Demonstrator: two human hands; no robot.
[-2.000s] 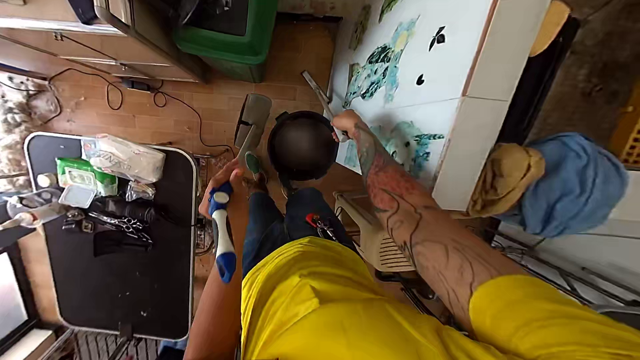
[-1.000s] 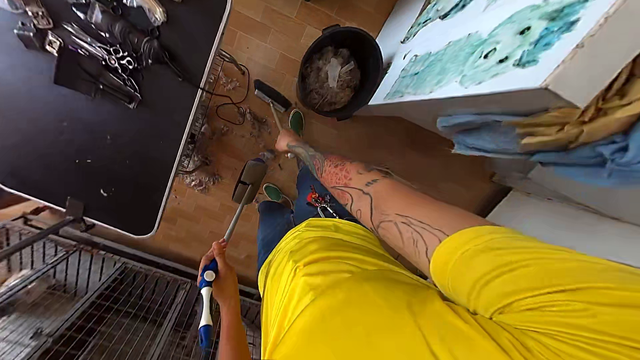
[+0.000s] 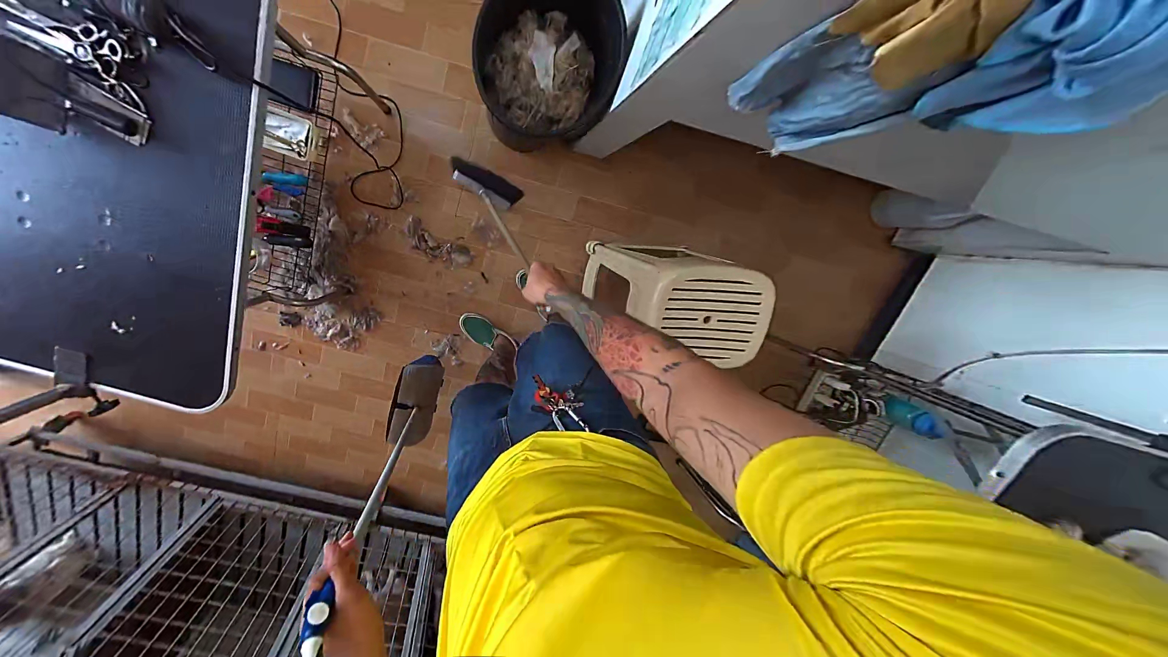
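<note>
My left hand (image 3: 339, 584) grips the blue and white handle of a long-handled dustpan (image 3: 415, 401), whose pan is down by the tiled floor left of my feet. My right hand (image 3: 545, 282) is closed around the pole of a broom, and its dark-bristled head (image 3: 487, 182) lies ahead of my feet. Clumps of cut hair (image 3: 336, 319) are strewn over the floor between the broom and the black grooming table (image 3: 128, 265). A black bin (image 3: 481, 68) holding hair and a crumpled piece of plastic stands beyond the broom.
A beige plastic stool (image 3: 716, 315) lies on its side at my right. Wire cages (image 3: 201, 570) line the lower left. A cable (image 3: 376, 169) loops over the floor beside a wire rack (image 3: 306, 182) under the table. Blue and tan cloths (image 3: 1004, 73) hang at the upper right.
From two seconds ago, the view has shifted strongly. The bin, near my right hand then, is now farther off. The broom head has moved away from the bin's side, and the dustpan stays in my left hand.
</note>
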